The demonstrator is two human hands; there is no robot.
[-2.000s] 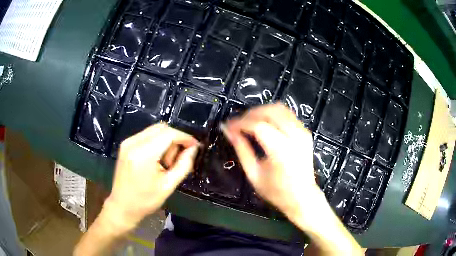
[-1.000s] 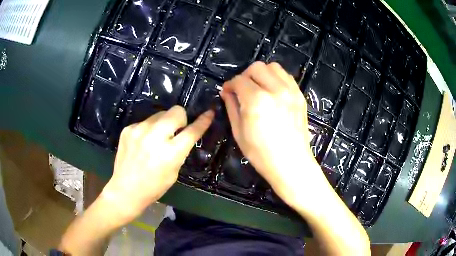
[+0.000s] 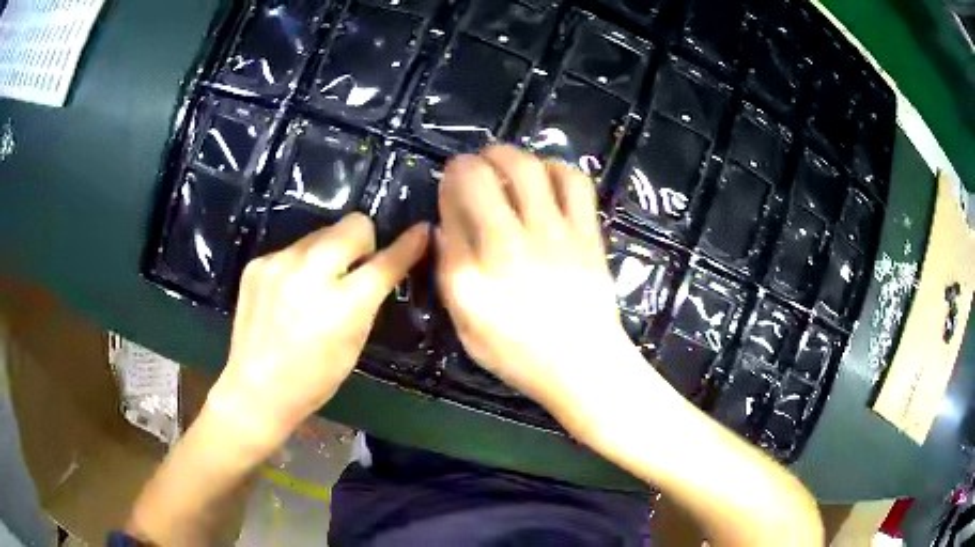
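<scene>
The glossy black blister tray point(image 3: 738, 214) lies across the bench, with rows of rounded pockets and strong white glare. My left hand point(image 3: 305, 321) is over its near left part, index finger extended to a pocket and nearly meeting my right hand. My right hand point(image 3: 524, 256) is over the same pocket, fingers bent down into it. The fingertips of the right hand are hidden behind the hand, so I cannot tell if it holds a small part. A small pale outline, perhaps a ring point(image 3: 403, 286), shows in the pocket just below the left fingertip.
A cardboard sheet point(image 3: 919, 331) with a small dark cluster point(image 3: 950, 310) lies right of the tray. A loose pile of small pale rings point(image 3: 890, 305) is between them. A printed sheet point(image 3: 43, 48) is at the upper left. An open cardboard carton point(image 3: 64, 427) stands below the bench edge.
Both hands have come closer together since two seconds ago and now meet at a pocket. In the last second, the right hand moved slightly left. The view has shifted slightly.
</scene>
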